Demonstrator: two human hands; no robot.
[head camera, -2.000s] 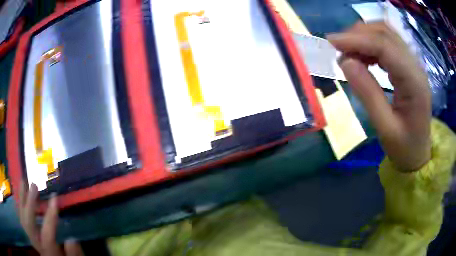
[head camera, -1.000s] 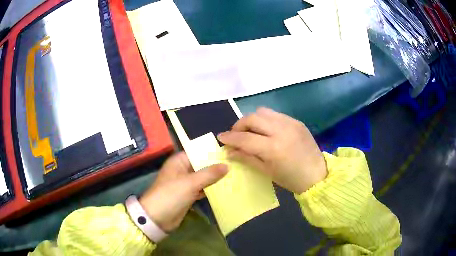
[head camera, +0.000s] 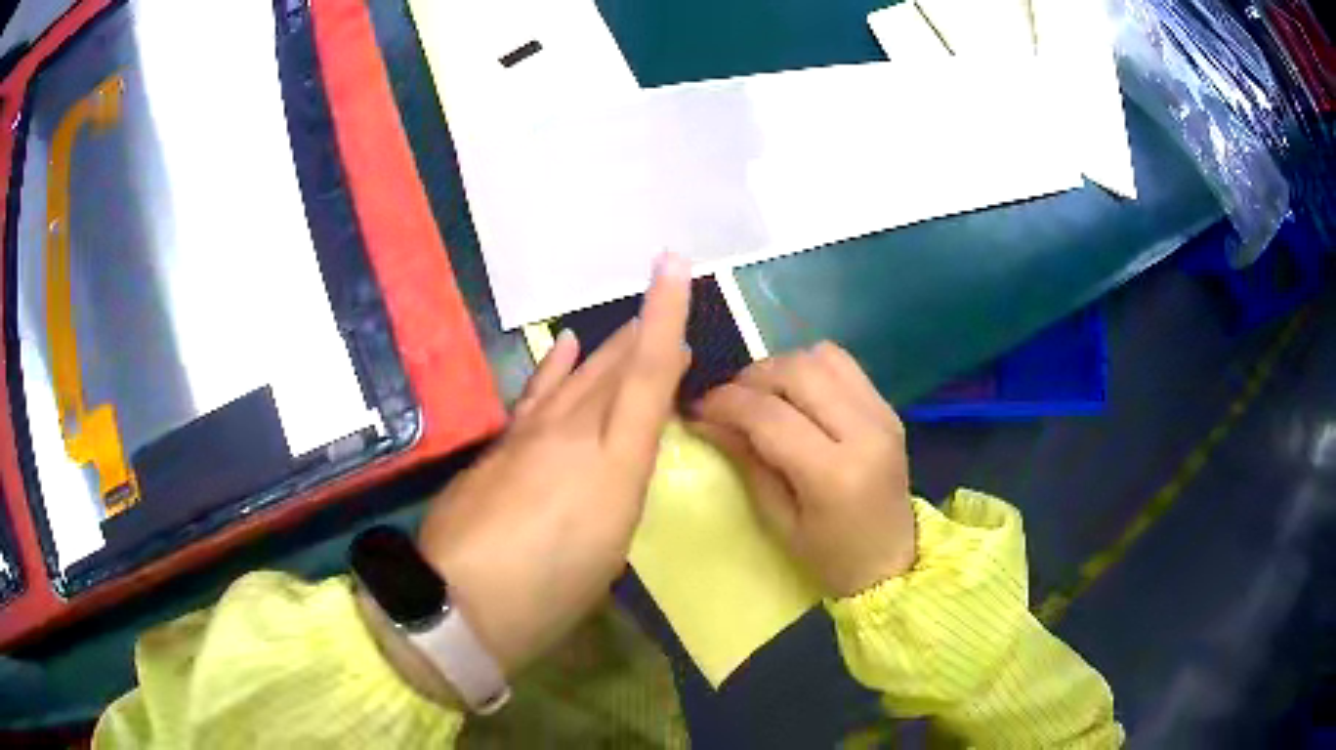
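Note:
A yellow release liner hangs over the bench's front edge, with black tape on its upper part. My left hand lies flat over the liner and tape, fingers extended, holding nothing that I can see. My right hand has its fingertips bunched at the tape's lower edge; whether a piece is between them is hidden. White adhesive sheet covers the bench just above the tape.
At left is the red foam tray with an LCD module bearing an orange flex cable. A tiny dark piece lies on white sheet. Clear plastic bags lie at right. A blue bin is below the bench edge.
My left hand has moved from holding the liner's left edge to lying flat across the tape. My right hand has shifted slightly downward and stays at the tape's lower edge.

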